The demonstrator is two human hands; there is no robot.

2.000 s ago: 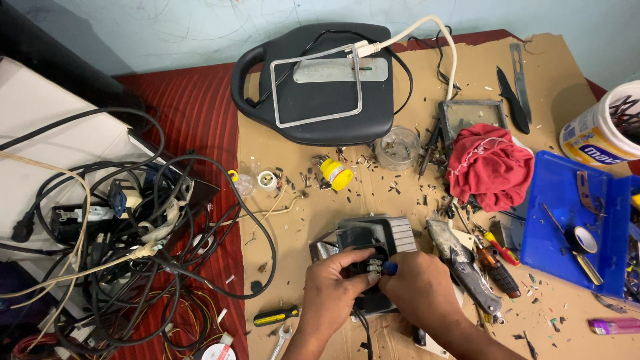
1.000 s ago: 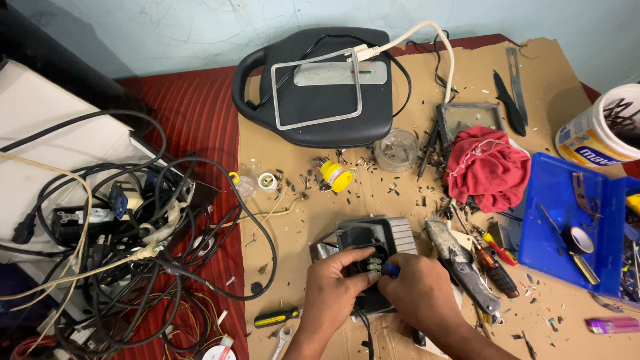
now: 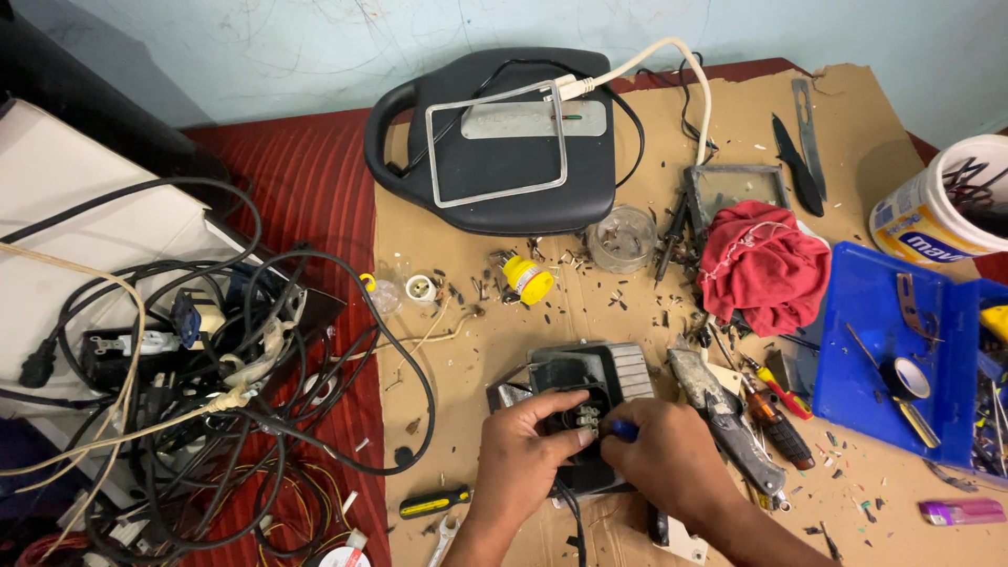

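At the lower middle, a dark housing with a ribbed grey part [image 3: 634, 370] lies on the cardboard, a black cable [image 3: 573, 520] running from it toward the near edge. My left hand [image 3: 524, 453] grips the dark inner part of the housing with thumb and fingers around a pale screw terminal block [image 3: 587, 417]. From the right, my right hand [image 3: 665, 457] is closed on a blue tool handle [image 3: 624, 429] pointing at the block; its tip is hidden. A black-and-yellow screwdriver [image 3: 435, 502] and a wrench [image 3: 445, 543] lie left of my left hand.
Tangled black cables [image 3: 236, 409] fill the left side. A black handled case [image 3: 512, 173] lies behind. A red cloth [image 3: 764, 268], a utility knife [image 3: 728, 425], a blue tray [image 3: 874, 378], a white bucket [image 3: 906, 213] and a purple lighter [image 3: 959, 511] are at right. Scraps litter the cardboard.
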